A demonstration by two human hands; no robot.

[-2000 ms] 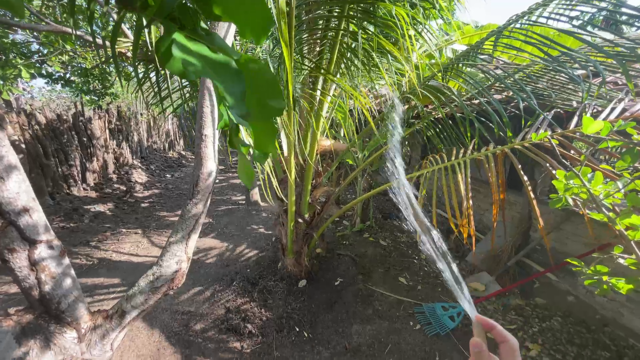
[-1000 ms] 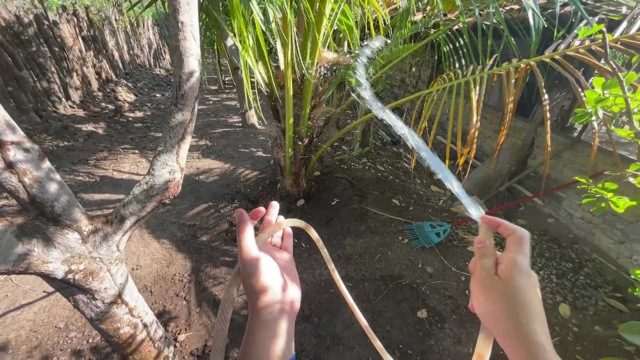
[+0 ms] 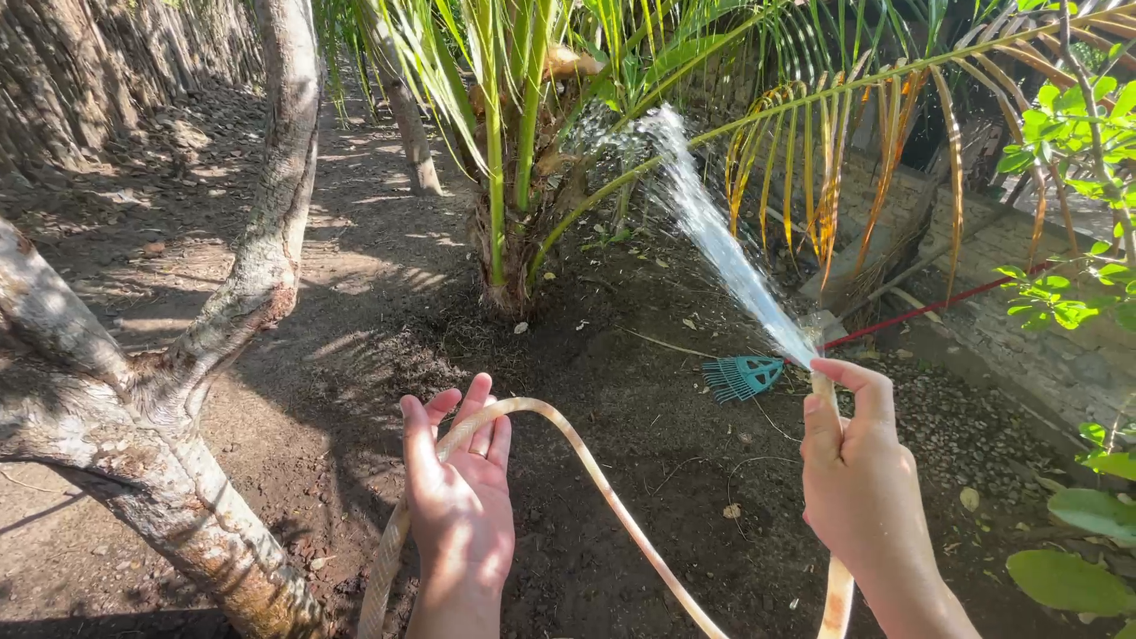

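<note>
A pale garden hose runs in a loop between my hands. My right hand grips it just below its open end, with the index finger at the mouth. Water sprays from there up and to the left, breaking into drops beside the base of a small palm. My left hand, palm up with a ring on one finger, has the hose lying across it between thumb and fingers; the fingers are loosely curled and not closed round it.
A forked tree trunk stands close on the left. Beyond my right hand lies a teal rake head with a red handle, near a low wall. A yellowing palm frond hangs at the upper right. A wooden fence runs at the upper left.
My left hand, not in view two seconds ago, now supports the hose. Water keeps spraying from the hose in my right hand. The view has tilted down.
</note>
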